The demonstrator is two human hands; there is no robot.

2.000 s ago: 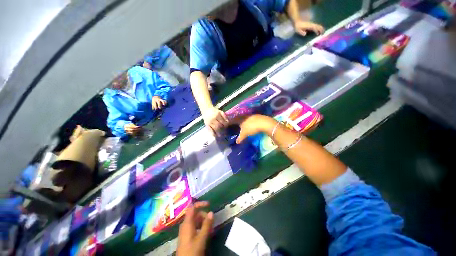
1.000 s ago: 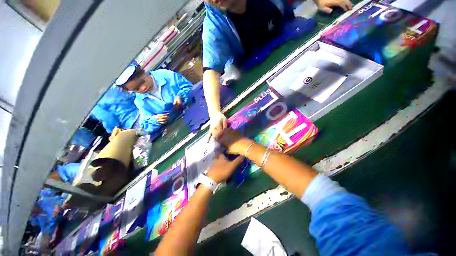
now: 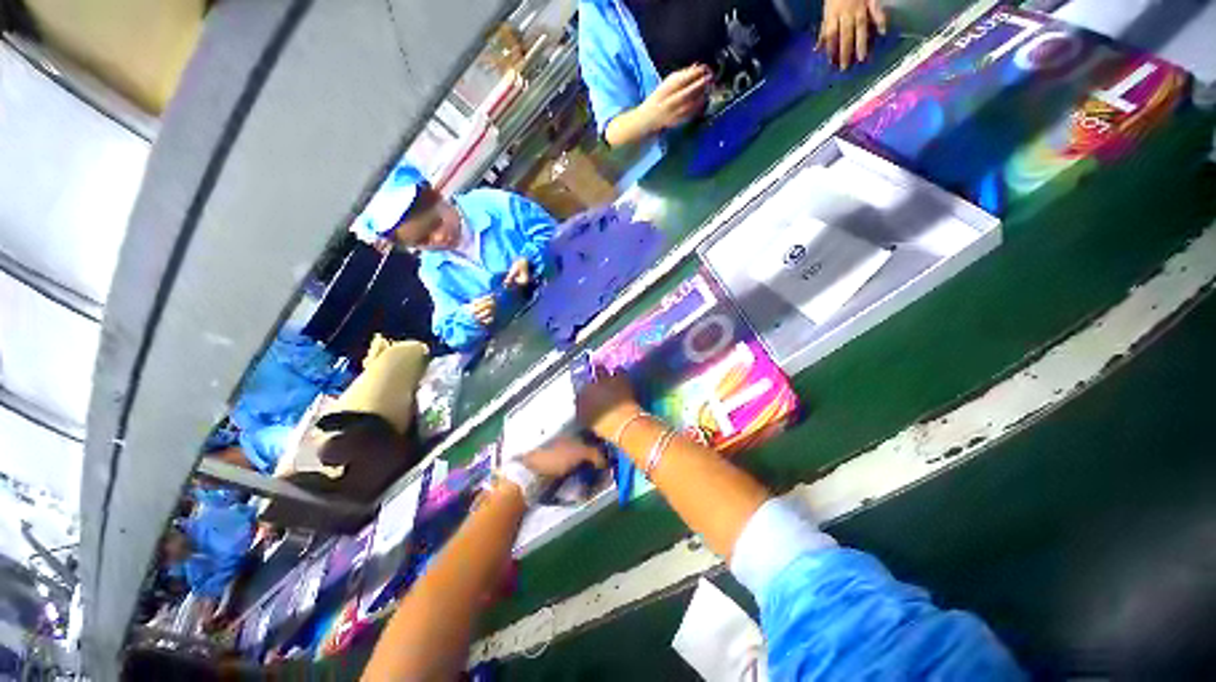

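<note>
My left hand [image 3: 563, 461] and my right hand [image 3: 610, 400] are close together over an open box tray [image 3: 540, 416] on the green belt. A dark-blue card insert [image 3: 624, 477] shows at the tray's right edge, beside my hands. My fingers are small and blurred, so their grip on it cannot be made out. A pink, orange and blue printed lid [image 3: 747, 393] lies just right of my right hand. Another open tray [image 3: 920, 273] holds a white insert [image 3: 816, 260] with a small dark logo.
A worn pale rail [image 3: 854, 490] runs along the belt's near side, with a white paper slip [image 3: 714, 633] below it. Across the belt, workers handle blue card blanks [image 3: 598, 267]. A brown carton [image 3: 360, 433] stands at left. A large printed lid [image 3: 1027, 100] lies at upper right.
My left hand has come up from the lower edge to the tray beside my right hand. The opposite worker's hand has withdrawn from the tray to the far bench. The view has shifted.
</note>
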